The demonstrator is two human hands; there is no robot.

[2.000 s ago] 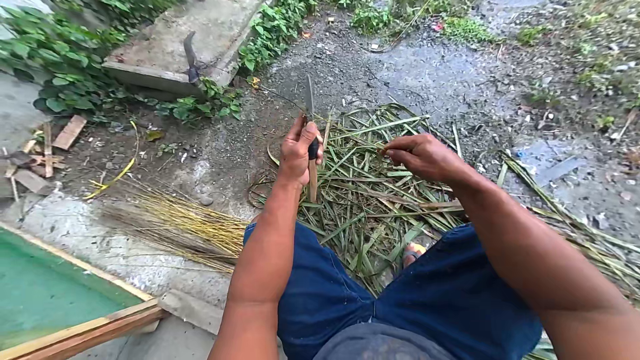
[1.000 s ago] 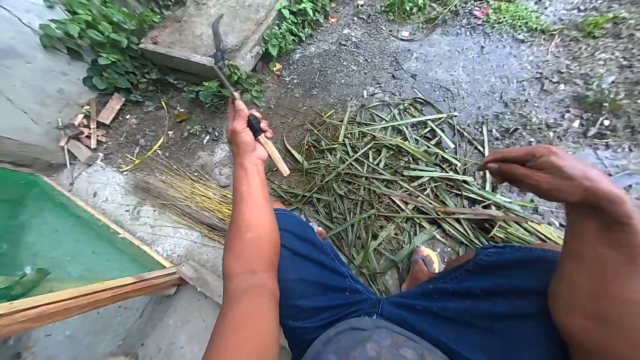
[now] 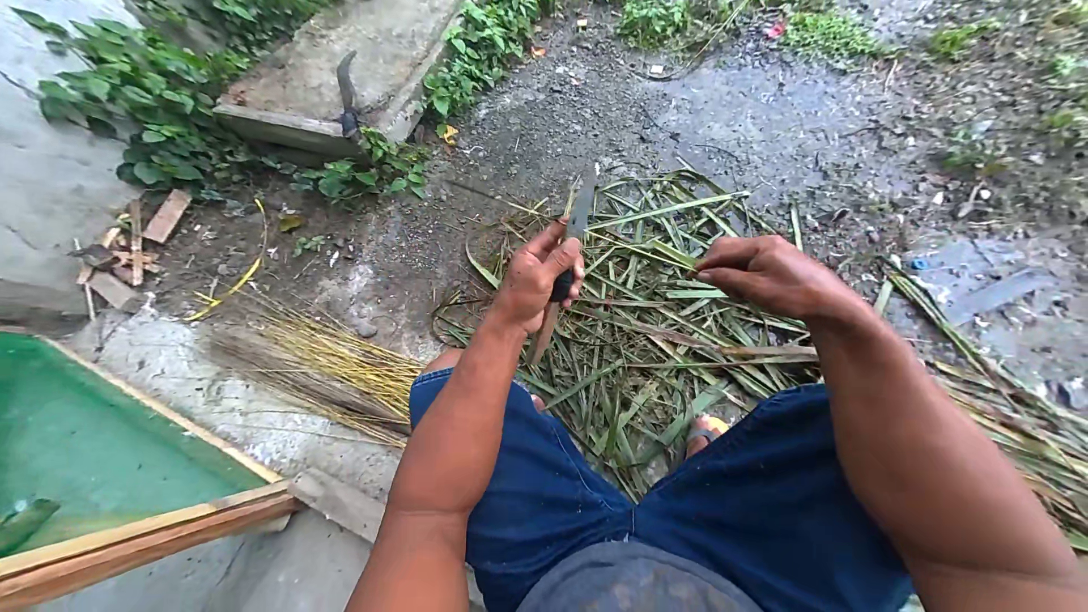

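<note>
My left hand (image 3: 541,276), at the centre, is closed around the black-wrapped handle of a knife (image 3: 583,208) whose blade points up and away. A thin leaf strip, partly hidden, runs across by the blade toward my right hand (image 3: 769,274). The right thumb and fingers pinch the end of a green leaf strip (image 3: 671,254). Below both hands lies a loose pile of long green and brown leaf strips (image 3: 637,365) on the ground, between and beyond my feet.
A bundle of thin yellow and brown sticks (image 3: 340,365) lies left of my knee. Farther left are a wood-framed green panel (image 3: 127,442) and wood scraps (image 3: 127,246). A curved blade with a dark handle (image 3: 347,93) stands at a concrete slab (image 3: 340,59). More long leaves (image 3: 1011,416) lie at right.
The knife in my left hand, tilted to the upper left a second ago, now points nearly straight away from me. My right hand has come back closer to it. The view has shifted.
</note>
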